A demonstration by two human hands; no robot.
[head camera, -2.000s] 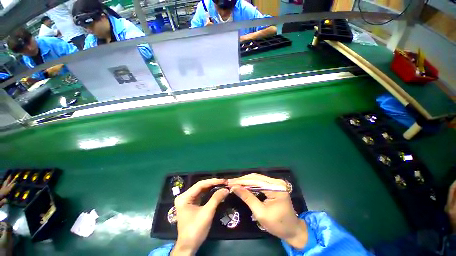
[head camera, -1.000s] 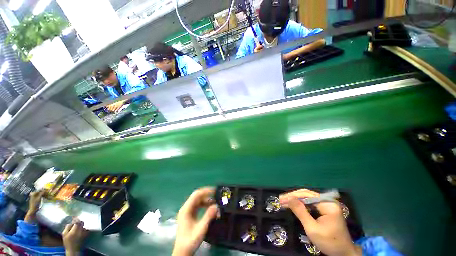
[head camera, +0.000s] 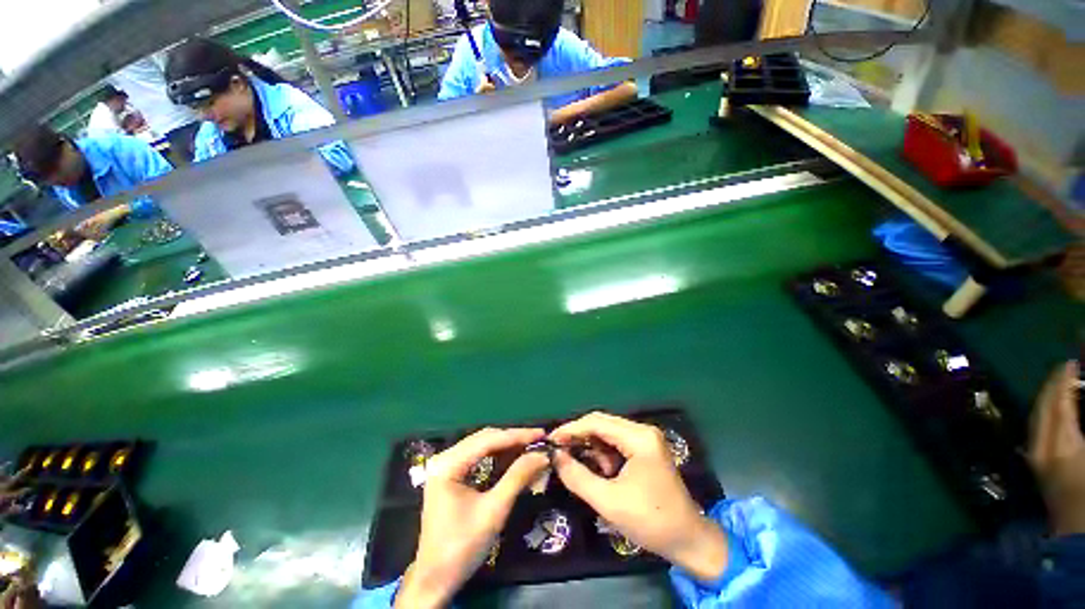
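My left hand (head camera: 470, 506) and my right hand (head camera: 637, 494) meet above the black compartment tray (head camera: 383, 523). Their fingertips pinch a small, shiny round metal piece (head camera: 543, 449) between them, mostly covered by the fingers. A small pale tag (head camera: 540, 481) shows just below it. No tool can be made out clearly in my right hand. Similar round silver piece (head camera: 547, 532) lies in a front pocket below my hands, and others lie in pockets around them, partly hidden.
Another black tray of round pieces (head camera: 901, 370) lies at right, beside a neighbour's hand (head camera: 1057, 446). At left are a tray with yellow-gold pieces (head camera: 71, 459), a tilted black box (head camera: 105, 541) and white crumpled tissue (head camera: 209, 563). A red bin (head camera: 952, 152) stands on the raised shelf.
A second ago my hands were apart, with a pale rod in my right hand. Now they are together over the tray, fingertips on the piece. The camera view has swung back right.
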